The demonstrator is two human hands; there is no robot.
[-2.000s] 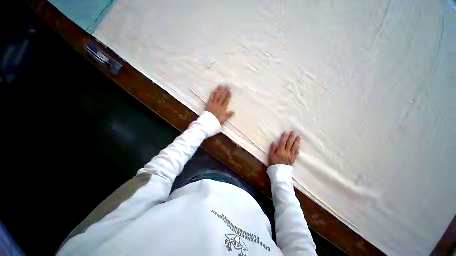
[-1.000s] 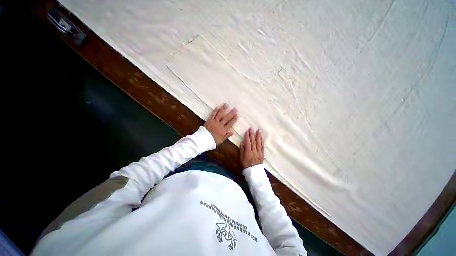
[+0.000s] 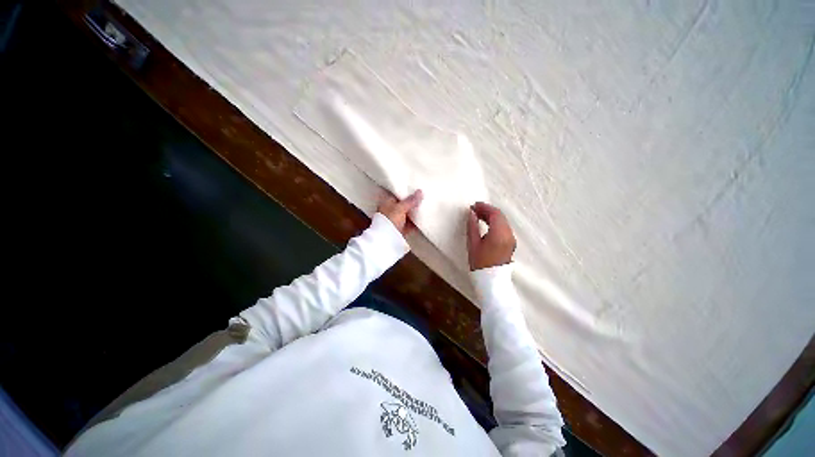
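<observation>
A cream cut panel [image 3: 384, 125] lies over a wide cream spread cloth [image 3: 661, 178] near the table's front edge. The panel is partly lifted, with raised folds between and above my hands. My left hand [image 3: 400, 211] is closed on the panel's near edge, thumb on top and fingers hidden under the cloth. My right hand [image 3: 491, 234] pinches the panel's raised part on its right side. The panel's far left end lies flat.
The brown wooden table edge [image 3: 241, 138] runs diagonally in front of me. A metal fitting [image 3: 116, 36] sits on it at the upper left. A dark floor is at the left. Another table corner shows at the lower right.
Both hands lay flat on the panel before. The fingers have now closed on it, and its middle has risen into folds. My right hand has moved slightly right and away from my left.
</observation>
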